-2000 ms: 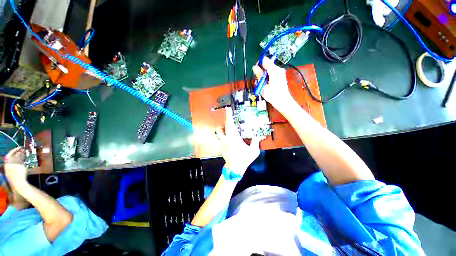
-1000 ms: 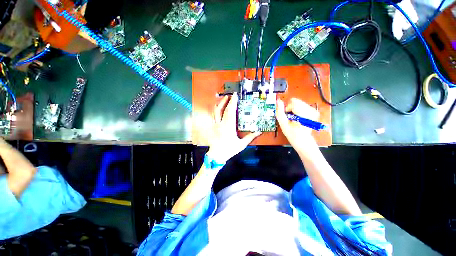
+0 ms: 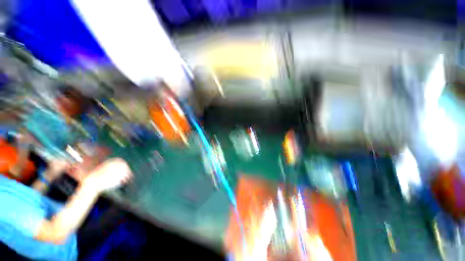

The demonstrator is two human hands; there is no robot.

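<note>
The whole view is strongly blurred. The orange-brown test fixture lies at the bottom centre, cut off by the lower edge. My left hand is a pale smear over its left part. My right hand is a pale smear at the bottom edge, mostly cut off. Whitish and dark streaks run between the hands; a circuit board cannot be made out there. The fingers and anything held are not readable. The red-yellow AV plugs show behind the fixture.
The blue coiled cord runs down to the fixture's left side. Blurred boards lie behind on the green bench. An orange holder stands left of centre. Another person's arm is at the left. A grey box with a screen stands behind.
The view has swung up and to the left, so the fixture and my hands sit lower in the picture. The shelf area and screens have come into view. Hand changes are lost in blur.
</note>
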